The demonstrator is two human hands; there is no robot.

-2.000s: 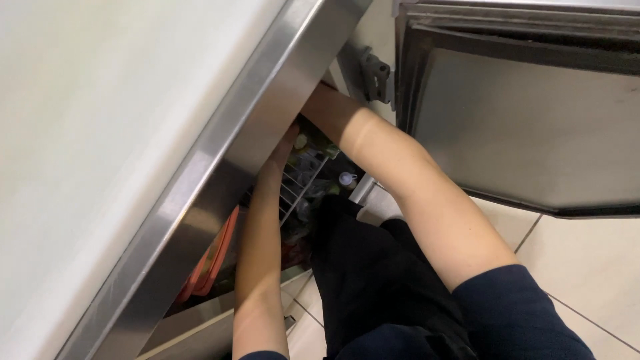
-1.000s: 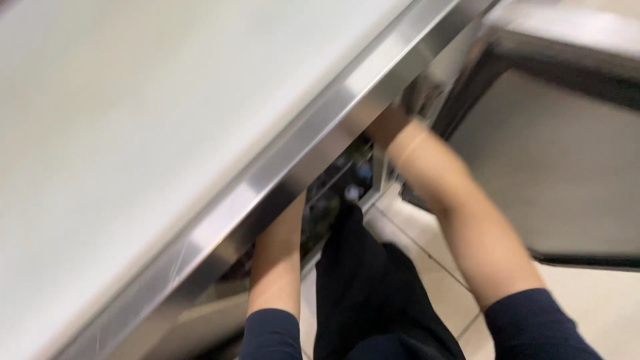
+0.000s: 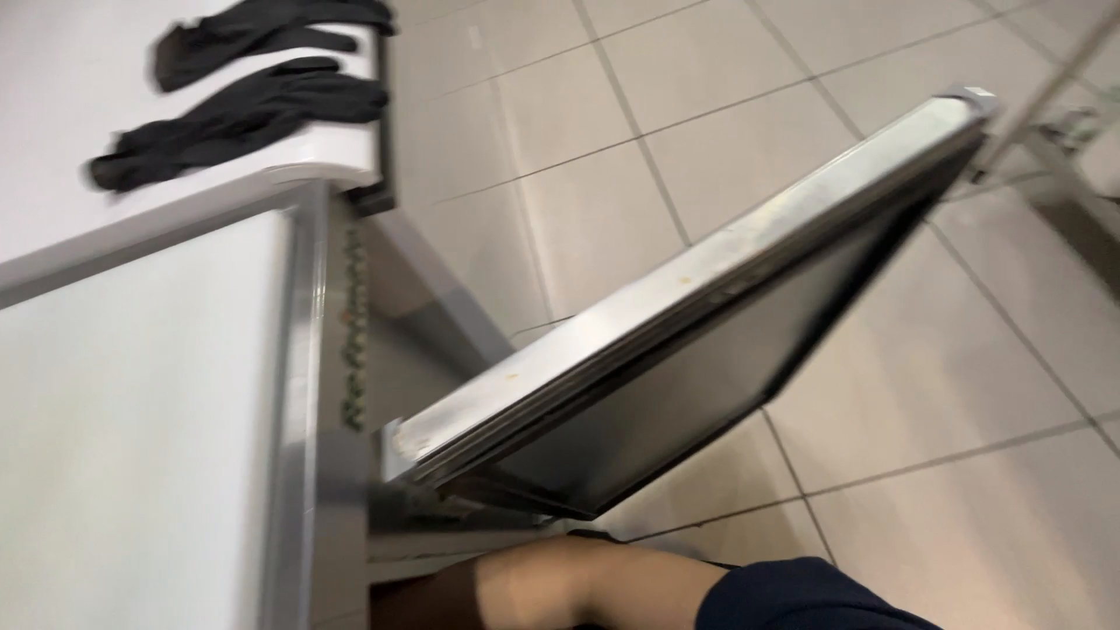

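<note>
At the bottom of the head view my right forearm reaches left, under the edge of a steel-rimmed worktop [image 3: 131, 437] and into the open refrigerator cabinet below it. My right hand is hidden inside, so what it touches does not show. My left hand is out of the picture. Just beyond my forearm, the refrigerator door [image 3: 682, 289] stands swung open, with its dark gasket and grey inner panel facing me. The view is blurred.
Two black gloves [image 3: 254, 114] lie on a white surface at the upper left. Tiled floor [image 3: 919, 376] spreads around the door. A metal leg or frame [image 3: 1076, 192] stands at the right edge.
The view has swung far toward the door and the gloves. My left arm, seen reaching into the cabinet earlier, has left the picture; my right arm still reaches in.
</note>
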